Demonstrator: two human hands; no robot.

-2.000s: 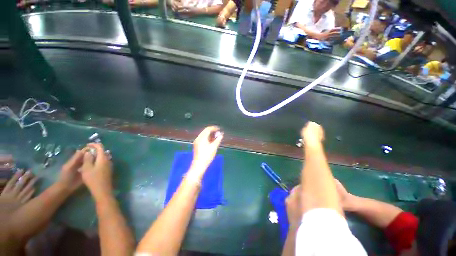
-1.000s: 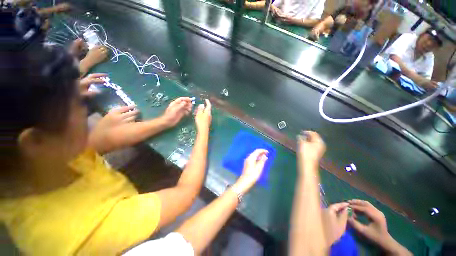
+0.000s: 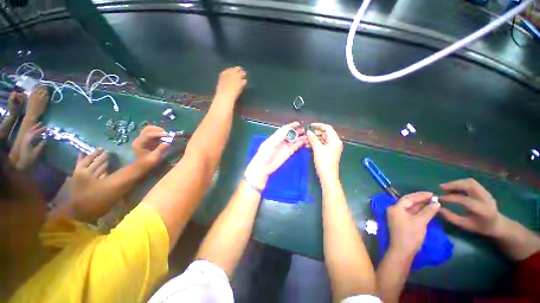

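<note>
My left hand [image 3: 273, 155] is over the blue cloth [image 3: 287, 180] and holds a small square module [image 3: 291, 135], silver-rimmed with a dark greenish centre, at its fingers. My right hand [image 3: 325, 148] is close beside it, its fingertips pinched together near a tiny dark piece [image 3: 309, 131] between the hands. The fingers hide most of that piece, and I cannot tell which hand bears it.
A square frame [image 3: 298, 102] and a silver-white module [image 3: 407, 129] lie on the dark belt. A yellow-sleeved arm [image 3: 204, 127] reaches over at left. Another worker's hands [image 3: 411, 219] are at right by blue-handled cutters [image 3: 377, 173]. A white hose [image 3: 379, 77] hangs above.
My right hand has come back from the belt to meet my left hand over the blue cloth. The yellow-sleeved worker's arm has reached out to the belt. The view has turned.
</note>
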